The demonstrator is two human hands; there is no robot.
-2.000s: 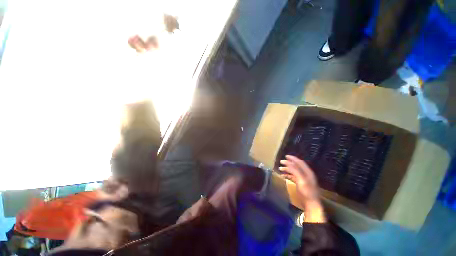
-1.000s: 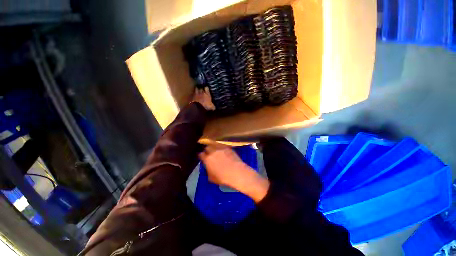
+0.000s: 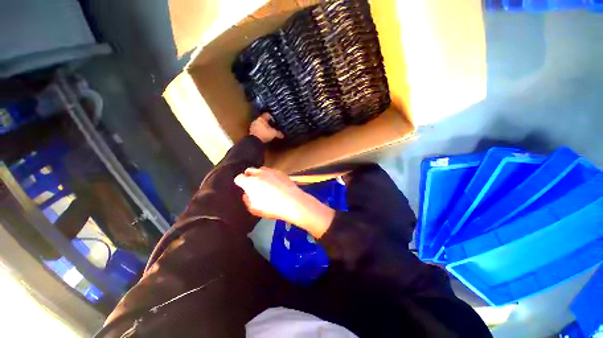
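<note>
An open cardboard carton [image 3: 360, 142] stands in front of me at the top centre. Three rows of nested glossy black parts [image 3: 311, 69] lie inside it. My left hand [image 3: 266, 128] reaches into the carton at the near left corner, against the end of the left row. Its fingertips are partly hidden by the parts, so its hold cannot be told. My right hand [image 3: 274, 195] is outside the carton, near my left forearm, with its fingers curled; whether it holds anything cannot be told.
Several blue plastic trays [image 3: 522, 231] lie fanned on the floor at the right. A blue plastic stool [image 3: 297, 247] is below my right hand, between my legs. A bench frame with pale rails [image 3: 109, 148] and blue items stands at the left. Carton flaps [image 3: 192, 115] spread outward.
The view has turned from the bright bench to the carton. My left hand has gone into the carton and stays at its near left corner. My right hand has moved slightly left and up.
</note>
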